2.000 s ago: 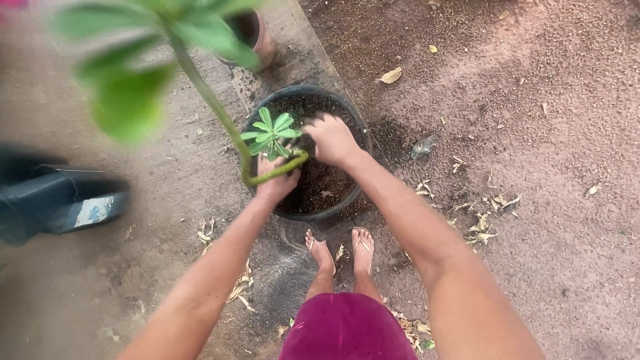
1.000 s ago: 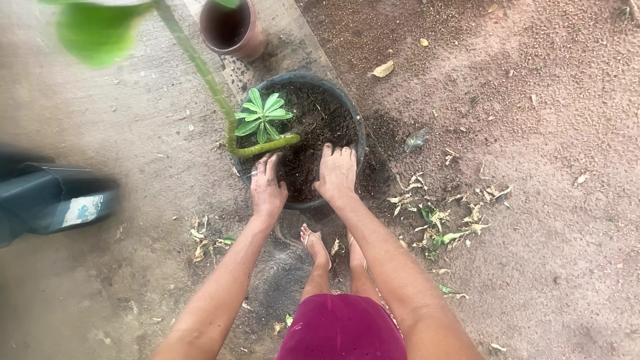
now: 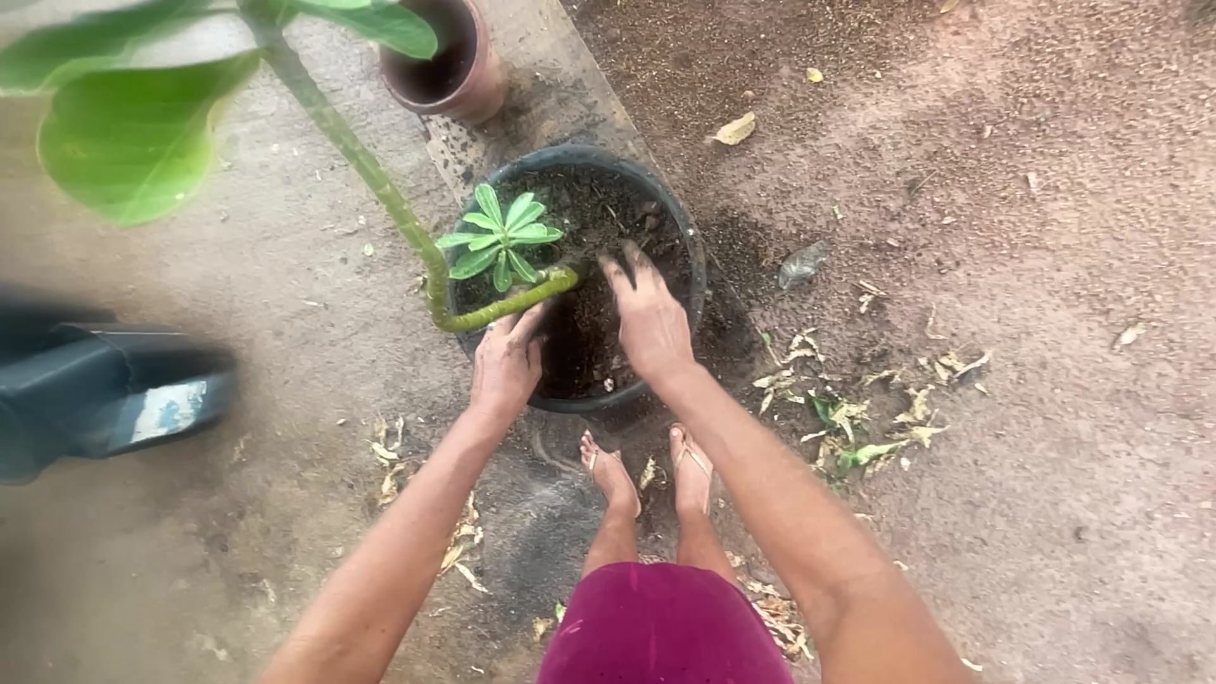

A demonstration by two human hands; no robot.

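Observation:
A round dark plastic pot (image 3: 696, 285) holds dark soil (image 3: 579, 351) and a plant with a bent green stem (image 3: 404, 223). The stem rises out of the soil, bends over the pot's left rim and runs up to large leaves at the top left. A small rosette of leaves (image 3: 503, 236) stands over the soil at the pot's left. My left hand (image 3: 506, 364) is at the lower left rim, its fingers at the underside of the stem; whether they grip it I cannot tell. My right hand (image 3: 649, 313) is over the soil right of the stem, fingers spread and soil-stained.
A reddish-brown pot (image 3: 480, 90) stands beyond the dark one on a concrete strip. A blurred dark blue-green object (image 3: 85, 389) lies at the left. Dry leaves (image 3: 917, 408) litter the ground at the right. My feet in sandals are just below the pot.
My right hand has moved from the soil near the pot's lower edge up toward the stem's base. My left hand has shifted toward the stem. Two seconds ago both hands were around the stem's base.

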